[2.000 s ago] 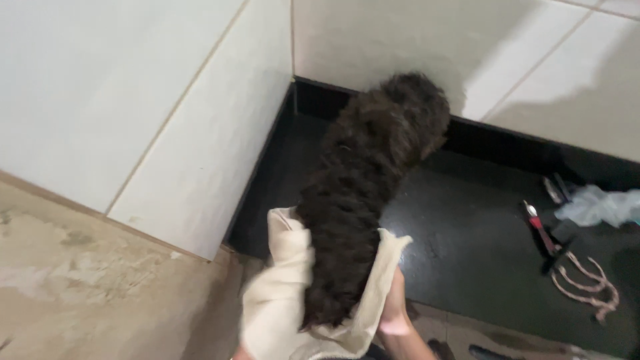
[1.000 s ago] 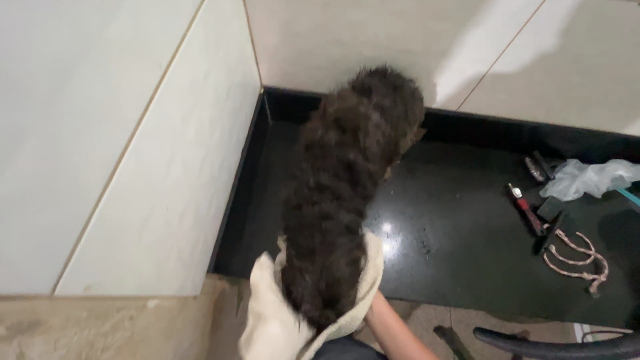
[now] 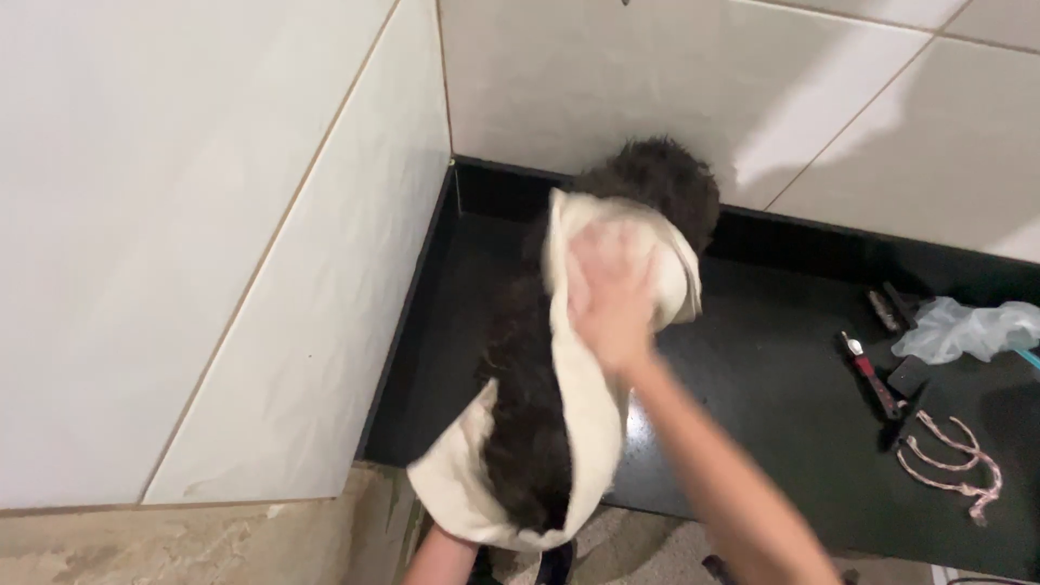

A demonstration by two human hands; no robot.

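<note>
A small dark curly-haired dog [image 3: 532, 422] stands on a black stone counter [image 3: 756, 390] in the corner, its head near the tiled wall. Around its rear and along its right side runs a cream towel [image 3: 589, 406]. My right hand [image 3: 613, 284], blurred, lies spread flat on the towel over the dog's shoulders and neck. At the dog's rear, my left hand is covered by the towel; only the wrist and forearm show below it, so its fingers are hidden.
On the counter's right side lie a brush [image 3: 884, 310], a red-and-black handled tool [image 3: 871, 378], a braided rope [image 3: 946, 467] and a crumpled translucent plastic bag [image 3: 967, 329]. White tiled walls [image 3: 268, 244] close off the left and back.
My right hand has moved from beside the dog's rear up to its shoulders, and part of the towel now covers the upper back, which was bare in both earlier frames.
</note>
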